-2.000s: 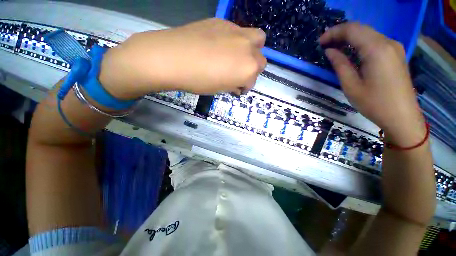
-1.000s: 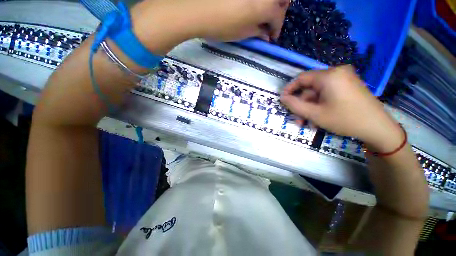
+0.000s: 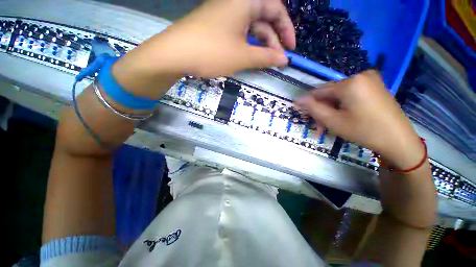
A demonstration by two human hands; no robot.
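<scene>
Circuit board panels [image 3: 271, 122] with small black, silver and blue parts lie in a row in the long metal track. My left hand [image 3: 256, 39] is over the near left edge of the blue bin [image 3: 386, 47]; thumb and fingers hold a tiny black part [image 3: 287, 61]. Loose black parts [image 3: 334, 39] are heaped in the bin. My right hand [image 3: 349, 107] is low over the panel, right of the middle, its fingertips close together at the board's far edge; it is blurred and I cannot tell whether it holds anything.
A dark toothed strip [image 3: 295, 83] lies between bin and boards. Black dividers [image 3: 227, 100] separate the panels. The silver rail [image 3: 250, 148] runs along the near side, with a small dark mark on it. Clear bluish tubes [image 3: 443, 99] lie at the right.
My left hand has come from over the bin's edge down nearer to the boards, its fingers now in view. My right hand, over the bin two seconds ago, is at the panel.
</scene>
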